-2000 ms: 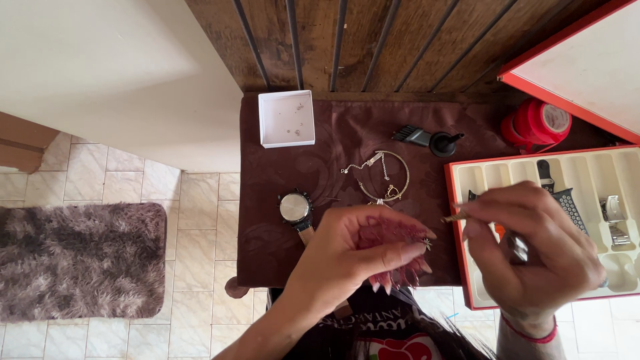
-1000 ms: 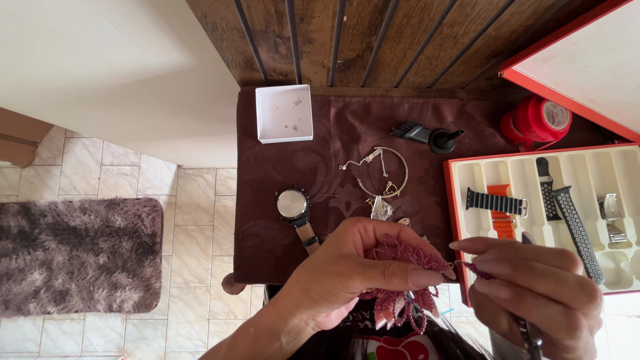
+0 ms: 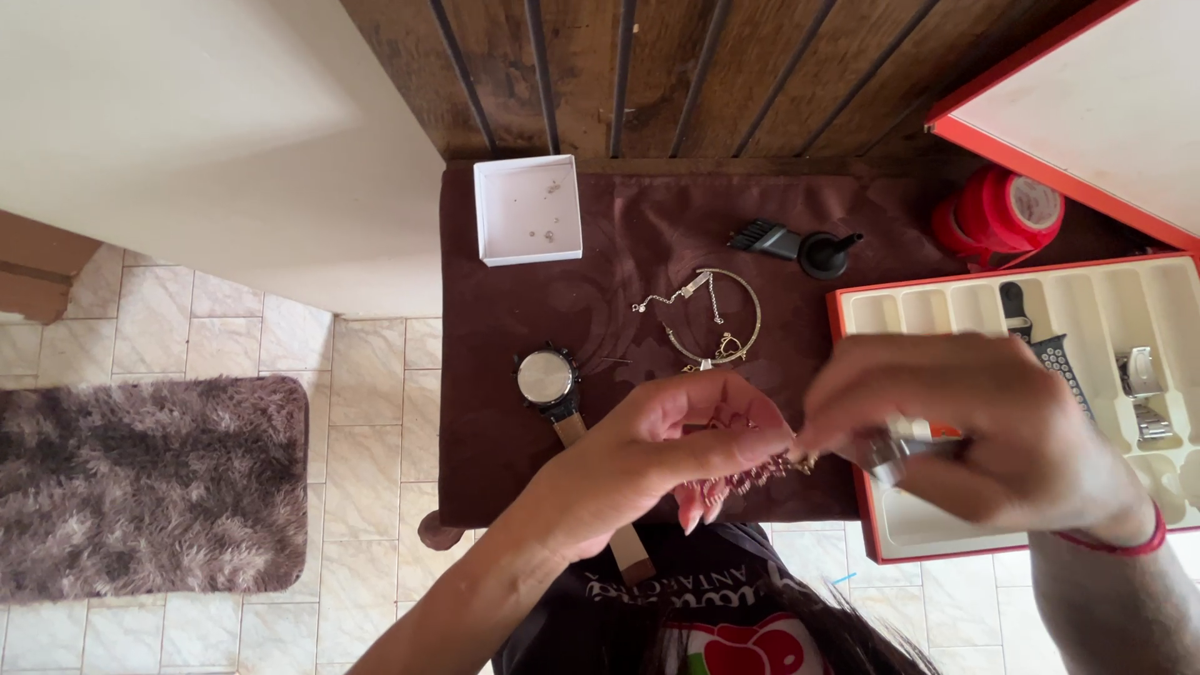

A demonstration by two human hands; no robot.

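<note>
My left hand (image 3: 675,445) holds a dark pink beaded piece of jewelry (image 3: 741,473) over the front edge of the cloth. The fingertips of my right hand (image 3: 937,431) meet the piece's gold-coloured end beside my left fingertips; this hand is blurred. A metal tool (image 3: 891,455) sits in my right palm, its kind hard to tell. Beyond my hands lies a silver-coloured bangle (image 3: 757,314) with a fine chain and a gold-coloured heart-shaped charm (image 3: 729,347). A round-faced wristwatch (image 3: 546,378) rests left of my left hand, its strap running toward the table's front edge.
A white open box (image 3: 528,211) with tiny bits stands at the back left. Farther right are a black brush attachment (image 3: 792,246) and a red spool-like object (image 3: 1003,214). A red-edged case (image 3: 937,553) with watch straps fills the right side, next to a large red-edged panel (image 3: 1078,112).
My right hand has moved up and now covers the black ribbed and orange straps seen in the case one second ago. My left hand keeps holding the beaded piece.
</note>
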